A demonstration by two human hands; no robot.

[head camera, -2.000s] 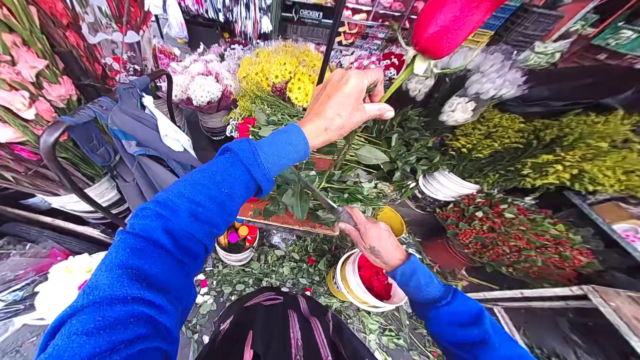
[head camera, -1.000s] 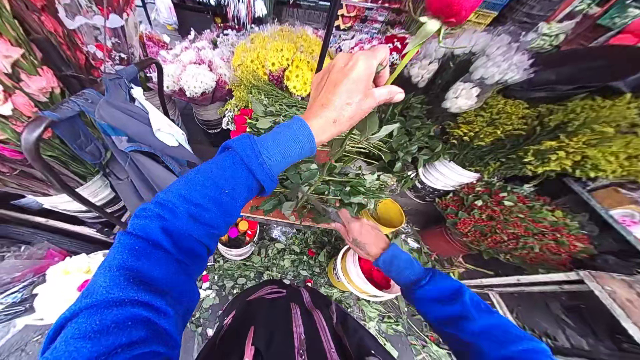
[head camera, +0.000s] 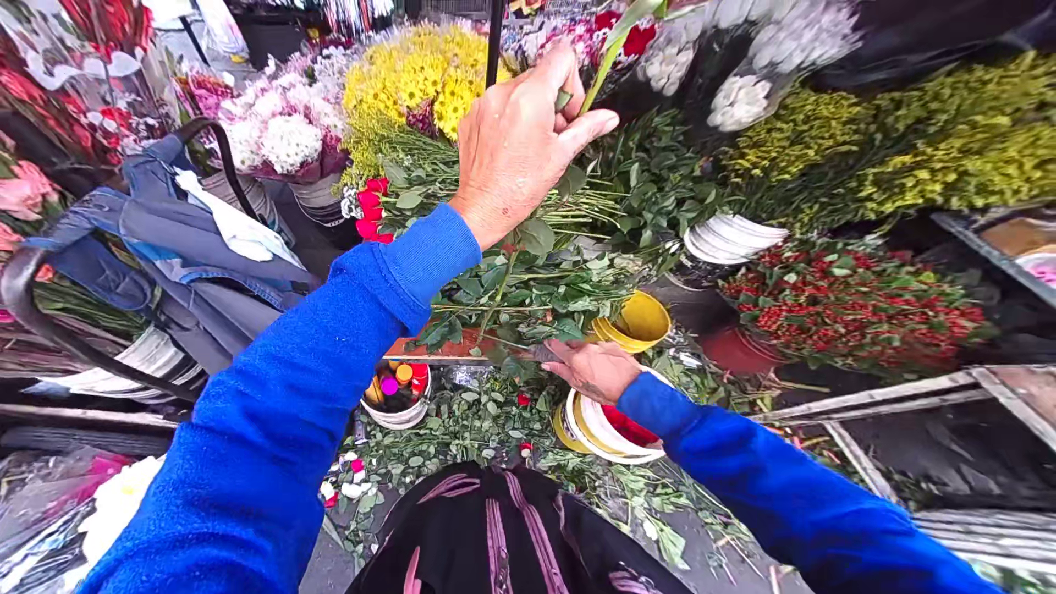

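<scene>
My left hand (head camera: 528,132), raised at the upper middle, pinches a green flower stem (head camera: 609,62) between thumb and fingers; its bloom is out of view. From that hand a leafy rose stem (head camera: 502,289) hangs down toward the wooden bench. Lower and to the right, my right hand (head camera: 596,367) is closed round a dark handle (head camera: 546,353), apparently a knife's, whose blade is lost among leaves. Cut rose stems with foliage (head camera: 536,280) lie on the bench (head camera: 445,350) between my hands. Red roses (head camera: 371,210) show left of my left wrist.
A yellow bucket (head camera: 642,320) and a white bucket with red petals (head camera: 615,425) stand by my right hand. A small bucket of bottles (head camera: 398,396) is under the bench. Leaves litter the floor (head camera: 462,429). A cart handle with a backpack (head camera: 190,247) is left; red-berry bunches (head camera: 850,297) are right.
My left hand has moved upward in view, and the red rose bloom seen above it before has passed out of the top of the frame. The right hand stays low by the bench.
</scene>
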